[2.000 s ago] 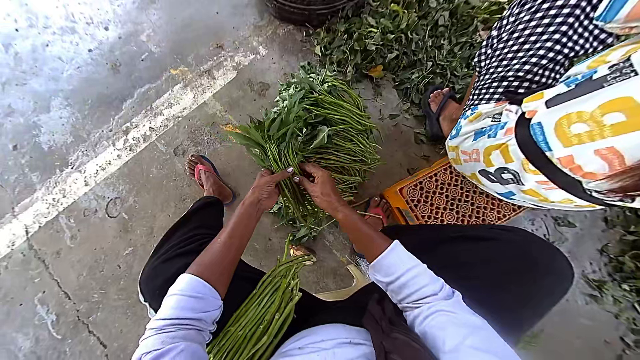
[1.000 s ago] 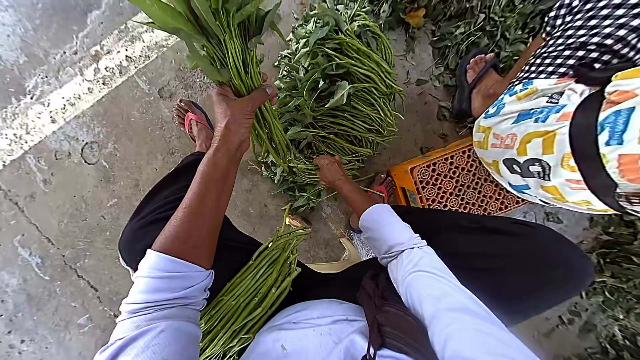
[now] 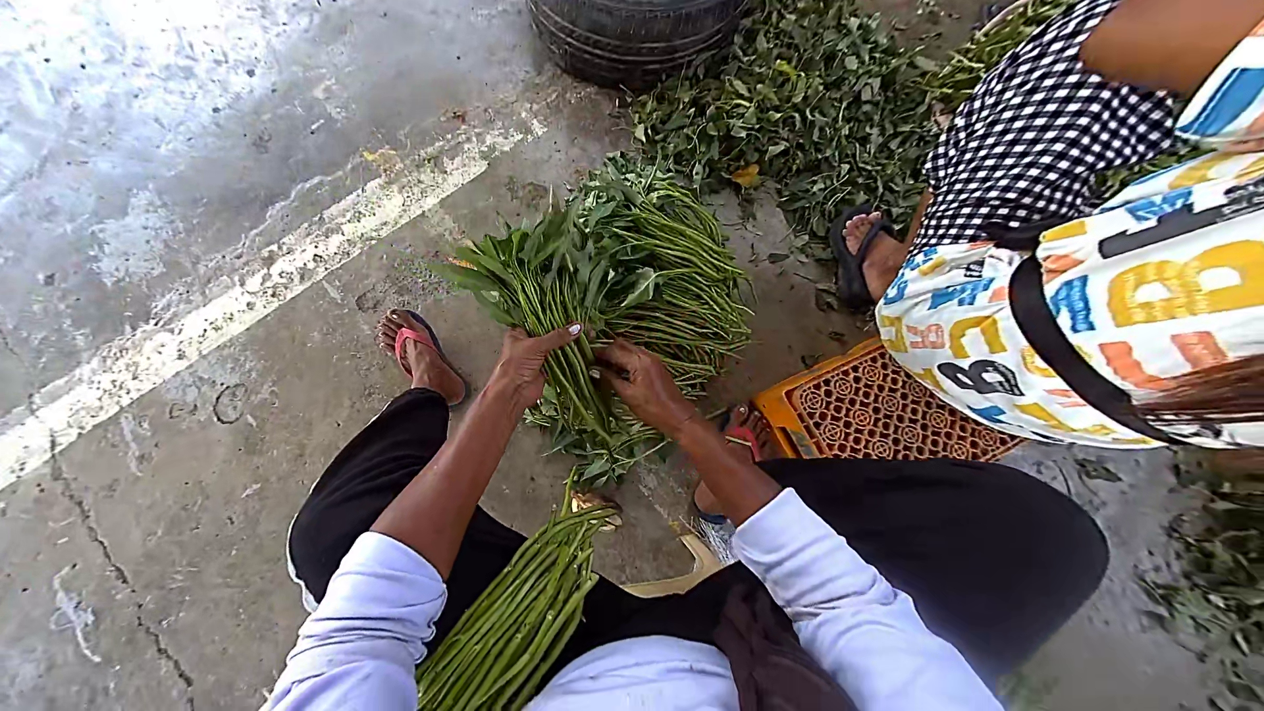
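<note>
My left hand (image 3: 533, 360) is closed around a bunch of leafy green stems (image 3: 563, 380), thumb across the front, leaves pointing up and away. At the bunch's right side, my right hand (image 3: 642, 380) has its fingers bent against the stems; whether it grips any is unclear. Beneath and to the right lies a large heap of leafy greens (image 3: 691, 267) on the concrete floor, stems toward the right. Another bundle of green stems (image 3: 523, 612) rests over my lap, its far end near the floor between my legs.
An orange plastic crate (image 3: 889, 405) lies right of my foot. Another person in a letter-print top (image 3: 1116, 306) is close on the right. Loose leaves (image 3: 820, 118) spread beyond, beside a black rubber tire-like container (image 3: 637, 39). My feet, in flip-flops, flank the greens.
My left hand has brought the bunch from the upper left back down to the heap's left side. My right hand has come up beside it, off the heap's lower edge.
</note>
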